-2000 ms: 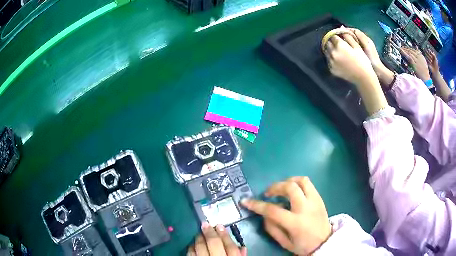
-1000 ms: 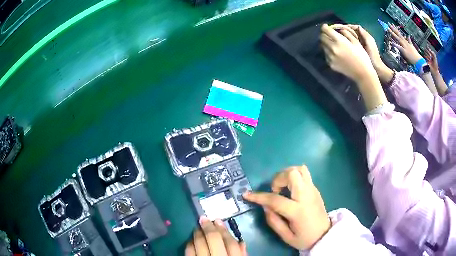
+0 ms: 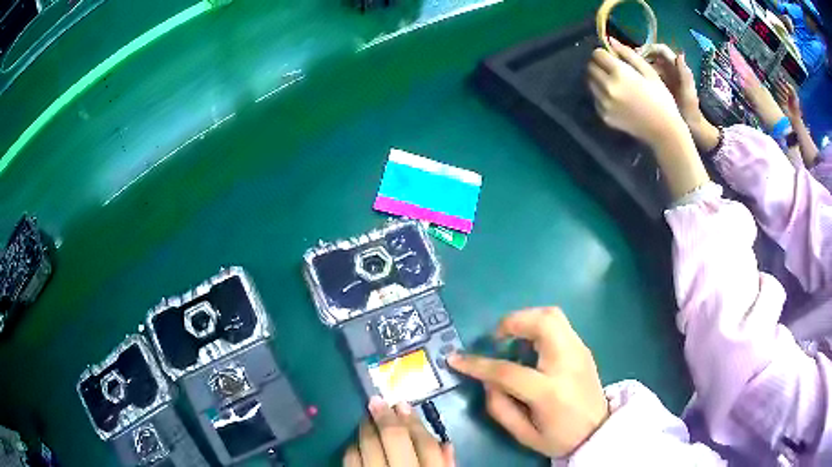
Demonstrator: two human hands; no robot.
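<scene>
A trail camera unit point(image 3: 374, 266) lies on the green mat in front of me. Its small screen point(image 3: 406, 376) is lit orange, yellow and white. A black power lead point(image 3: 434, 420) enters its lower edge. My right hand point(image 3: 538, 383) has its index fingertip on the round keypad beside the screen; its other fingers are loosely curled and it holds nothing. My left hand point(image 3: 397, 442) is cut off by the bottom edge; its fingertips rest at the unit's lower edge, below the screen.
Two similar units with dark screens stand left, one larger point(image 3: 202, 321) and one smaller point(image 3: 114, 387). A colour card point(image 3: 429, 191) lies above a small green board point(image 3: 447, 236). At right, a neighbour's hands hold a tape roll point(image 3: 627, 25) over a black foam tray point(image 3: 547, 119). Power supplies point(image 3: 755, 35) stand far right.
The lit screen has gone from white to orange and yellow. The neighbour's tape roll is now raised upright. My hands have barely moved.
</scene>
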